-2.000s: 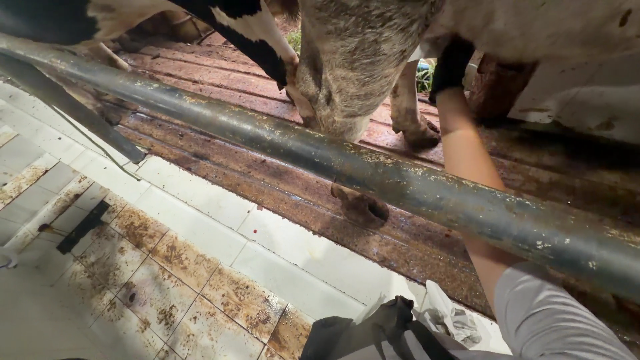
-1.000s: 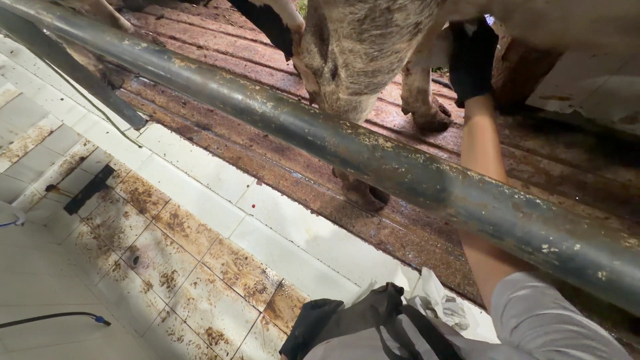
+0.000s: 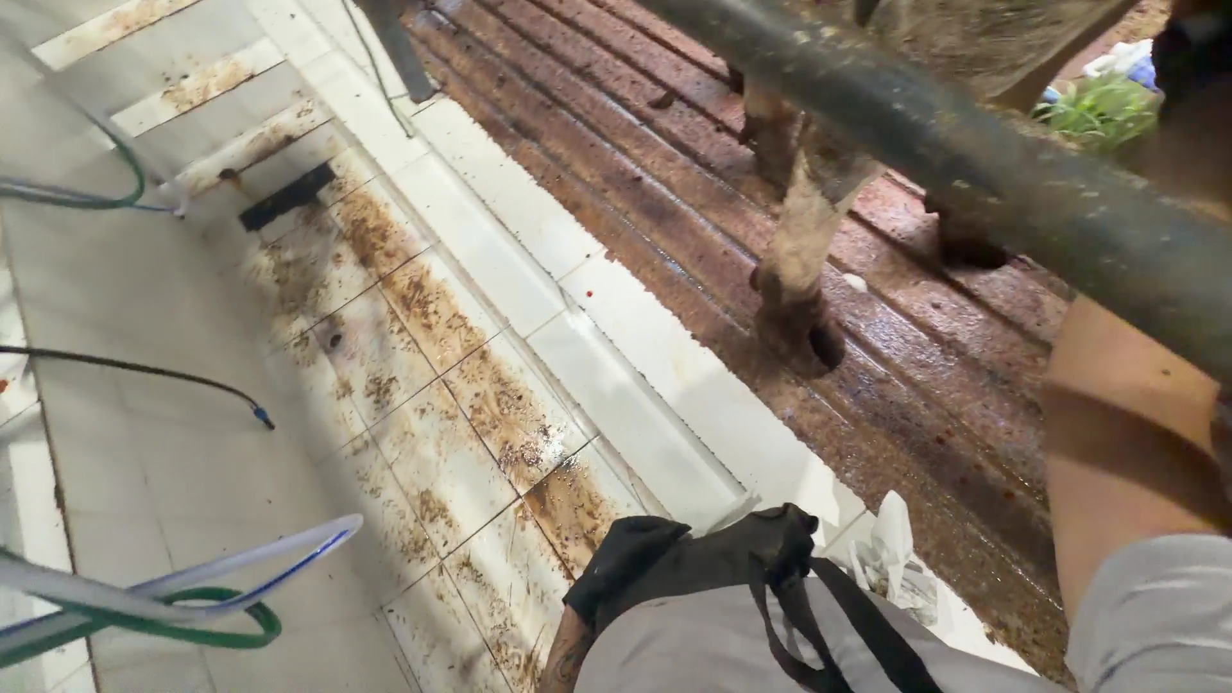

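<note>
My left hand (image 3: 630, 558), in a black glove, rests at my waist beside a dark apron (image 3: 717, 558) with black straps; its fingers are partly hidden. My right arm reaches under a dark metal rail (image 3: 972, 144). At the upper right edge is my right hand (image 3: 1193, 77), black-gloved, blurred and cut off by the frame, so what it touches cannot be told. A cow's lower leg and hoof (image 3: 804, 279) stand on the ridged reddish floor (image 3: 616, 183) beyond the rail.
White tiles with brown dirt (image 3: 462, 375) form a lower walkway at left. Clear and green tubes (image 3: 183, 602) and a black hose (image 3: 144, 366) hang at the left. Crumpled white material (image 3: 890, 544) lies beside my apron. Green grass (image 3: 1097, 114) shows at the upper right.
The view has swung left and down, bringing more tubing and tiles into sight. My right hand, earlier clearly seen beside the cow's leg, is now at the frame's edge.
</note>
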